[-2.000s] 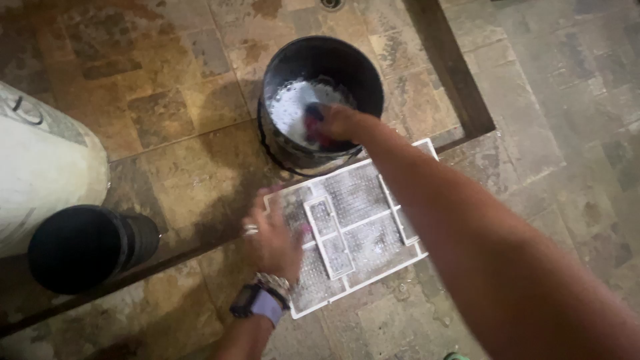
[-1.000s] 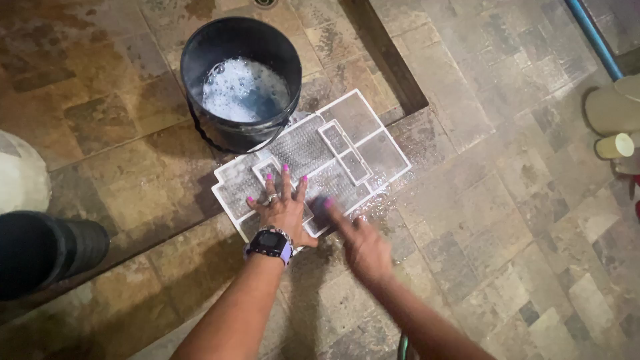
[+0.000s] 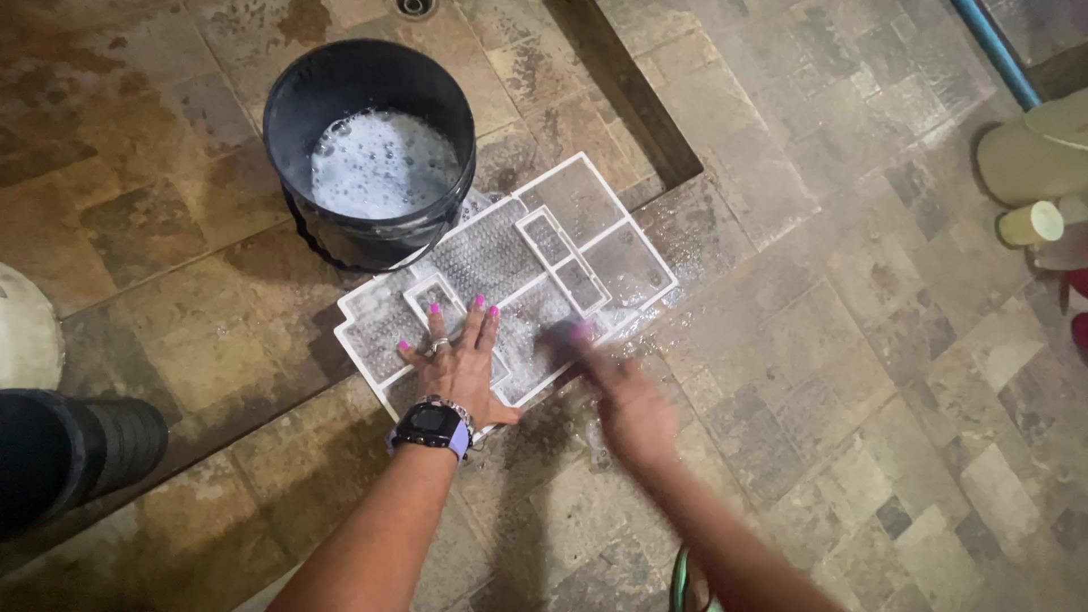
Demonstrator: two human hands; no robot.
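A white-framed mesh filter panel [image 3: 527,293] lies on the wet tile floor, with suds on its mesh. My left hand [image 3: 459,374], wearing a watch and a ring, presses down on its lower left part with the fingers spread. At the panel's lower right edge my right hand [image 3: 633,408] is blurred, its fingers around a dark object [image 3: 561,340] that touches the mesh; the blur hides what kind of thing it is. Just beyond the panel stands a black bucket [image 3: 370,153] with foamy water [image 3: 382,166] inside and its handle hanging down.
Black stacked buckets [image 3: 127,446] lie at the left beside a pale container [image 3: 25,331]. A sunken step edge [image 3: 633,93] runs behind the panel. A beige bucket [image 3: 1037,153], a yellow cup [image 3: 1030,223] and a blue pipe [image 3: 994,51] are at the right.
My right hand has come out of the black bucket and down to the filter panel. My left hand, earlier at the panel's left edge, now lies flat on it. The view has shifted right.
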